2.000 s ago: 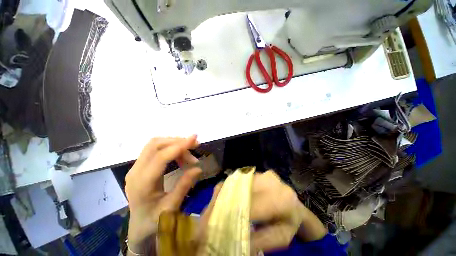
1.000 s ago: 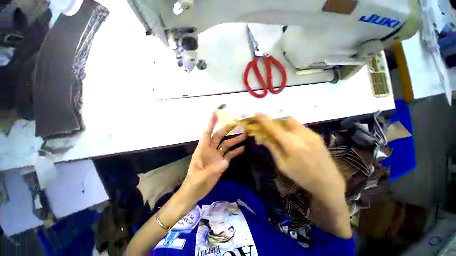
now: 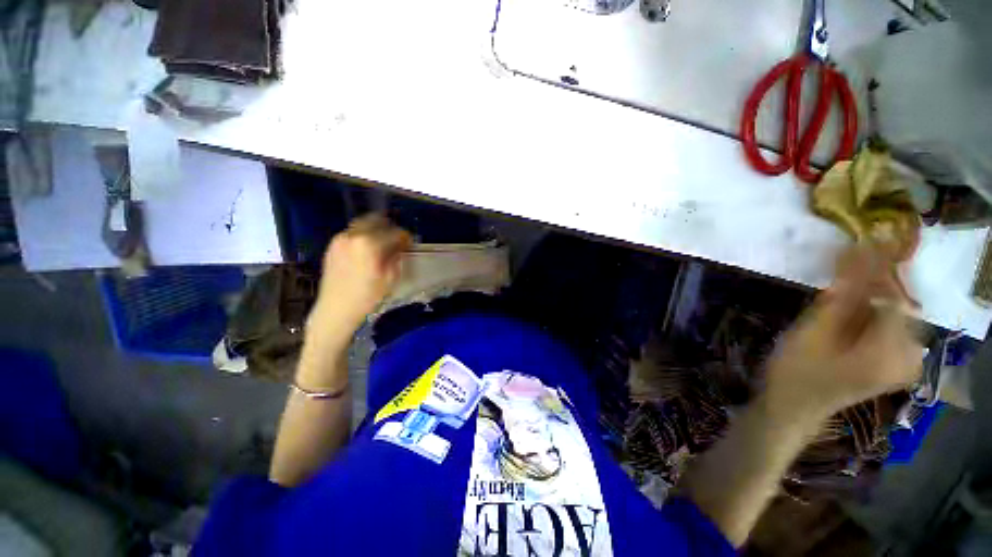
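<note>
A limp yellow-brown banana peel (image 3: 870,201) is at the right of the white table, beside the red-handled scissors (image 3: 802,120). My right hand (image 3: 848,337) is at the peel's lower end, with its fingertips touching it; the hand is blurred. My left hand (image 3: 364,261) is curled in front of the table edge, above my lap at the left; whether it holds anything small cannot be seen. A beige fabric piece (image 3: 451,272) lies on my lap, beside the left hand.
The white table (image 3: 435,141) crosses the view. A stack of dark cut pieces (image 3: 215,38) is at upper left. A blue crate (image 3: 169,316) stands on the floor at left. A heap of dark and beige pieces (image 3: 729,403) is at lower right.
My right hand has moved right with the peel, to beside the scissors. My left hand has drawn back left and curled its fingers. The view has shifted downward and the machine head is mostly out.
</note>
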